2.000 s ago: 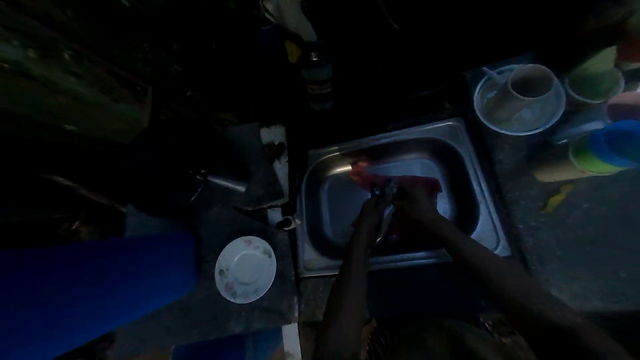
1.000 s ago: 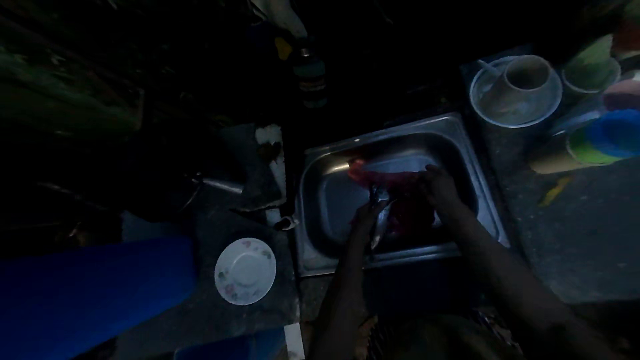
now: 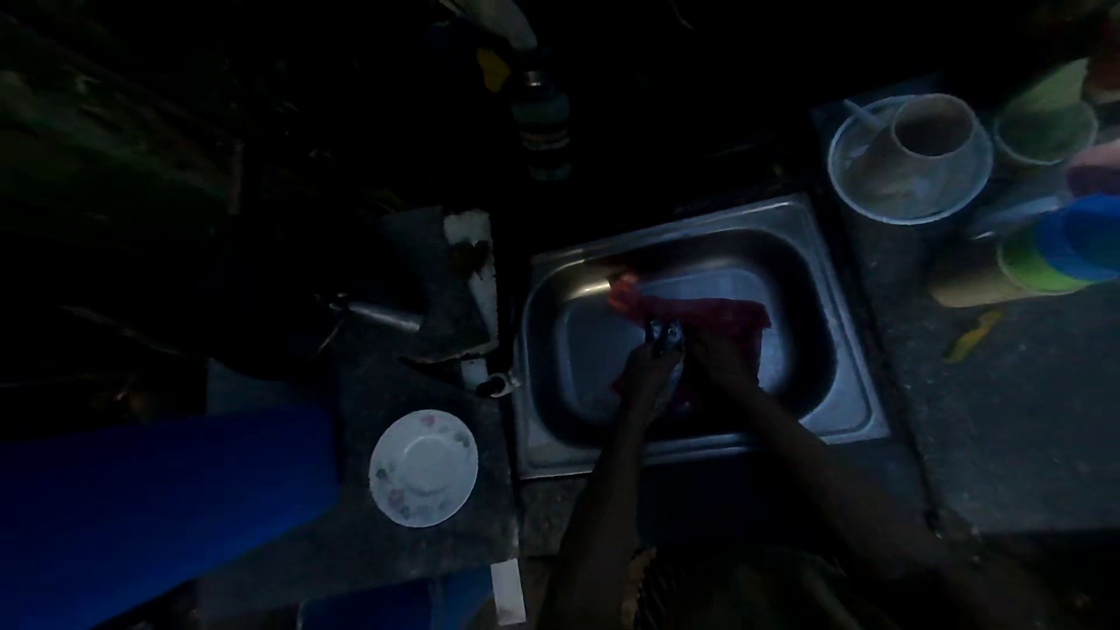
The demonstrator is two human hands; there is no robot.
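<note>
Over the stainless steel sink (image 3: pixel 700 451), my left hand (image 3: pixel 646 372) is closed around a silvery item (image 3: pixel 669 335) that looks like fish, with shiny round spots at its upper end. My right hand (image 3: pixel 713 357) lies just to the right of it, against a red plastic bag (image 3: pixel 739 317) in the basin. Its fingers are too dark to tell whether they grip the bag. The bag spreads behind and under both hands, and a twisted, lighter red end (image 3: pixel 624 293) reaches toward the back left of the basin.
Left of the sink are a floral plate (image 3: pixel 424 468), a metal handle (image 3: pixel 381 316) and a large blue object (image 3: pixel 157 507). A bottle (image 3: pixel 542 122) stands behind. On the right are a bowl (image 3: pixel 906 210) holding a cup (image 3: pixel 934 127), stacked colored cups (image 3: pixel 1041 254) and a yellow scrap (image 3: pixel 973 336).
My right hand has moved from the bag's upper right part down and left, close to my left hand. The silvery item now shows above my left fingers.
</note>
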